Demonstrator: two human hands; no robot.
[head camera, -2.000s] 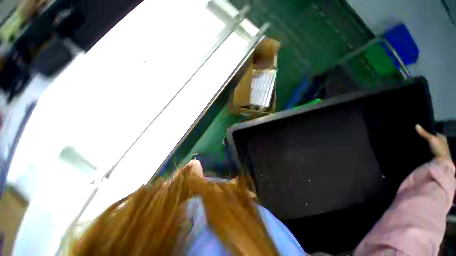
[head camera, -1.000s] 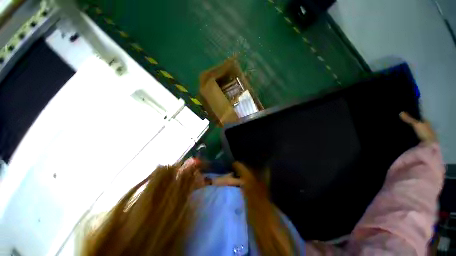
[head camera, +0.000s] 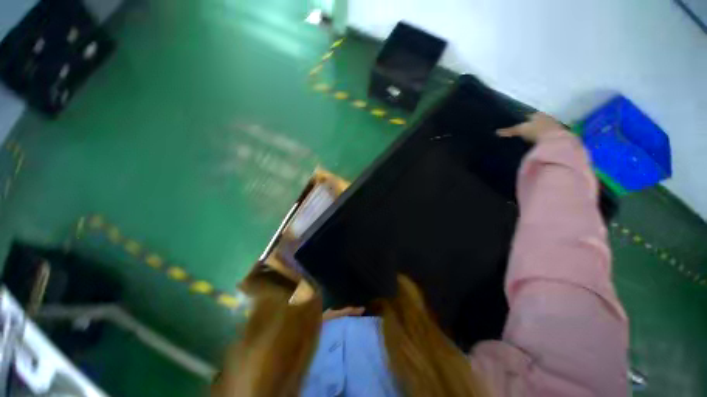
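A very large, shallow black tray is held tilted in front of my body. My right hand grips its far right rim, with a finger or thumb showing over the inside. My left hand is at the near left corner of the tray, small and mostly hidden by hair and the tray. Nothing distinct can be made out inside the dark tray.
An open cardboard box with white papers shows beyond the tray's left edge. A blue bin stands at right, a black box at the wall. Dark cases stand upper left. A bench corner shows lower left. Yellow-black tape crosses the green floor.
The view has turned away from the white bench towards the floor and wall. The tray is still held and now slants more steeply. My right hand shows higher and further left in the picture.
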